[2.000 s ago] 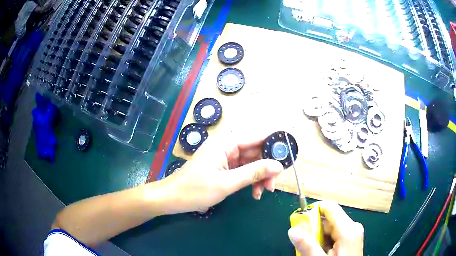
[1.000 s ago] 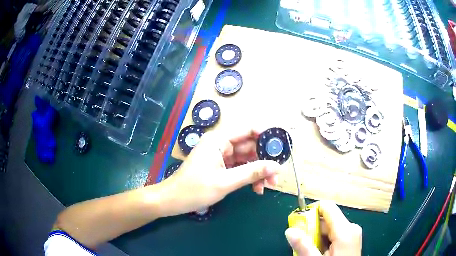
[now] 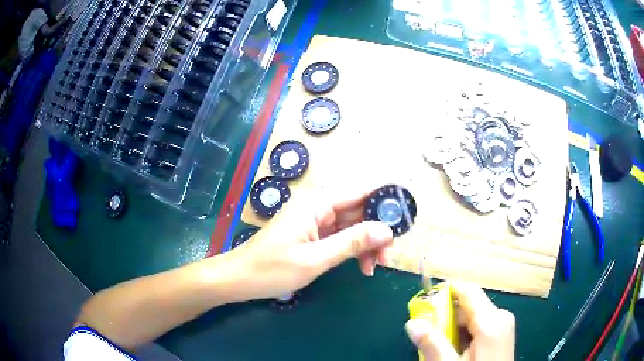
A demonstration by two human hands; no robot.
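A black disc (image 3: pixel 390 210) with a ring of small pale dots and a grey centre is held by its left and lower edge between the thumb and fingers of my left hand (image 3: pixel 318 243). My right hand (image 3: pixel 476 328) grips a yellow-handled tool (image 3: pixel 432 317) below and to the right of the disc. Its thin metal shaft points up; the far part of the shaft is blurred, and I cannot tell whether the tip touches the disc. Several similar black discs lie along the left edge of the tan board (image 3: pixel 381 92).
Metal rings (image 3: pixel 487 158) lie heaped on the board's right part. Blue-handled pliers (image 3: pixel 579 225) lie right of the board. Clear trays stand at the upper left (image 3: pixel 201 148) and upper right (image 3: pixel 508 63). A blue lump (image 3: pixel 62 185) and a small black disc (image 3: pixel 116 202) lie at left.
The disc has shifted and tilted slightly in my left hand. The tool's shaft, earlier clearly seen reaching up to the disc's right edge, is now blurred beyond its base. Both hands stay nearly in place.
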